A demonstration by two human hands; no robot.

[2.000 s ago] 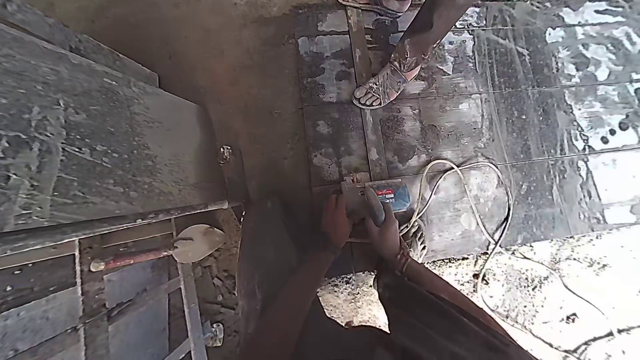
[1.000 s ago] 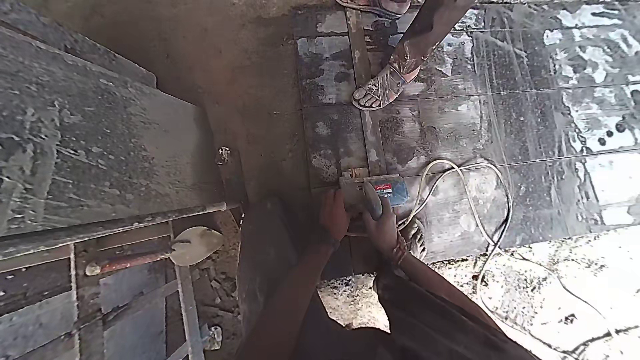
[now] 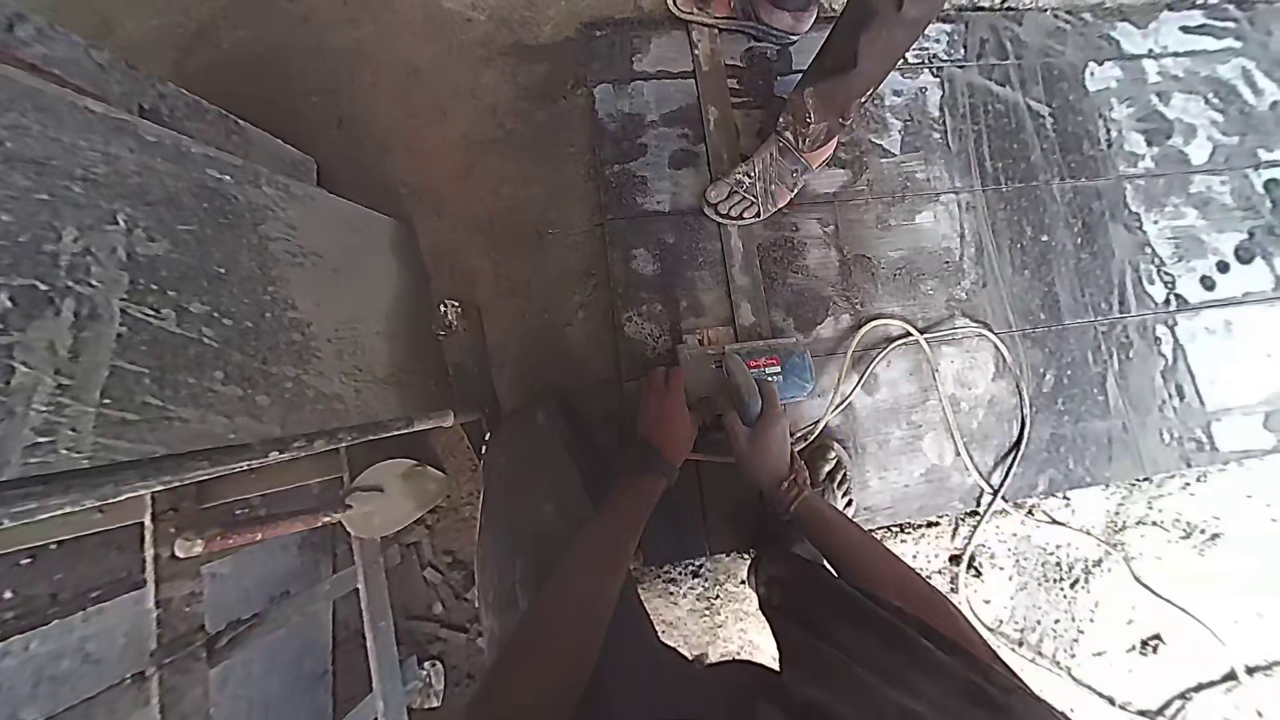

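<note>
A corded power saw with a blue motor housing (image 3: 790, 372) and a grey metal base plate (image 3: 702, 372) rests on dark tiles, at the lower end of a narrow straight strip (image 3: 741, 275). My right hand (image 3: 760, 445) is closed round its handle, just left of the blue housing. At the base plate's near left side, my left hand (image 3: 667, 415) presses or grips the edge; the fingertips are partly hidden. The blade cannot be seen. From the tool a pale power cord (image 3: 940, 400) loops away to the right.
Another person's sandalled foot (image 3: 760, 185) stands on the strip ahead, with a second foot (image 3: 785, 15) beyond. On the left are a large dark slab (image 3: 220, 300) and a trowel (image 3: 395, 497) lying on a metal frame (image 3: 378, 620). My own foot (image 3: 830, 475) is beside the cord.
</note>
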